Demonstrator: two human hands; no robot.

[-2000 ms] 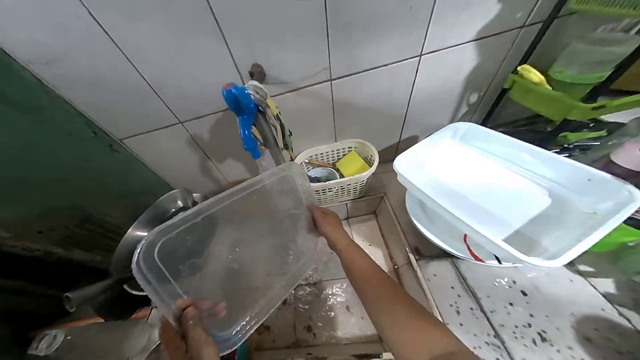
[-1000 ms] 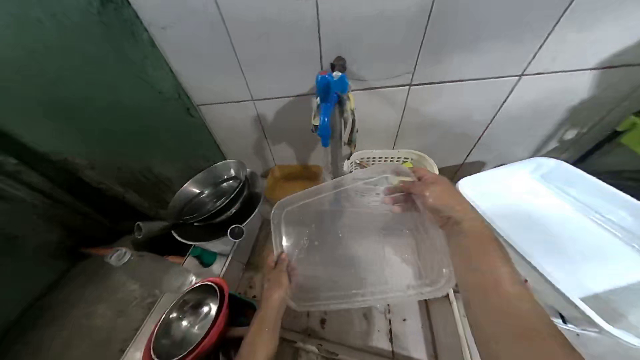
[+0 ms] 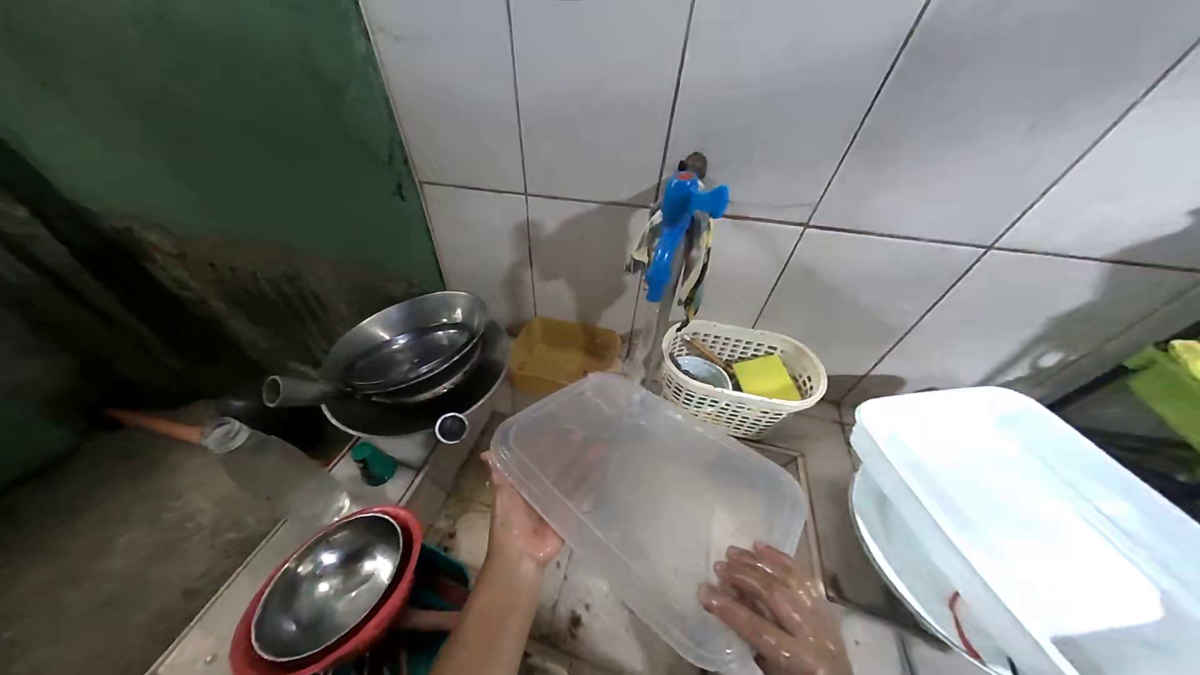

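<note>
A clear plastic container lid (image 3: 656, 506) is tilted over the tiled sink. My left hand (image 3: 525, 516) grips its left edge, with the fingers partly behind the plastic. My right hand (image 3: 773, 605) lies wet and spread on the lid's lower right part. Above the lid's far corner is a blue faucet (image 3: 677, 225) with a cloth tied around it, and water runs down from it. A cream plastic basket (image 3: 741, 412) just behind the lid holds a yellow sponge (image 3: 766, 377) and a small bowl.
Stacked pans (image 3: 412, 352) sit at the left, by a yellow container (image 3: 564, 352). Nearer are a plastic bottle (image 3: 277, 473) and a steel bowl (image 3: 328, 589) inside a red one. A large white plastic tub (image 3: 1012, 525) rests on a white basin at the right.
My right hand has moved from the lid's upper right corner to its lower right surface. My left hand still holds the left edge, and the lid's tilt has changed.
</note>
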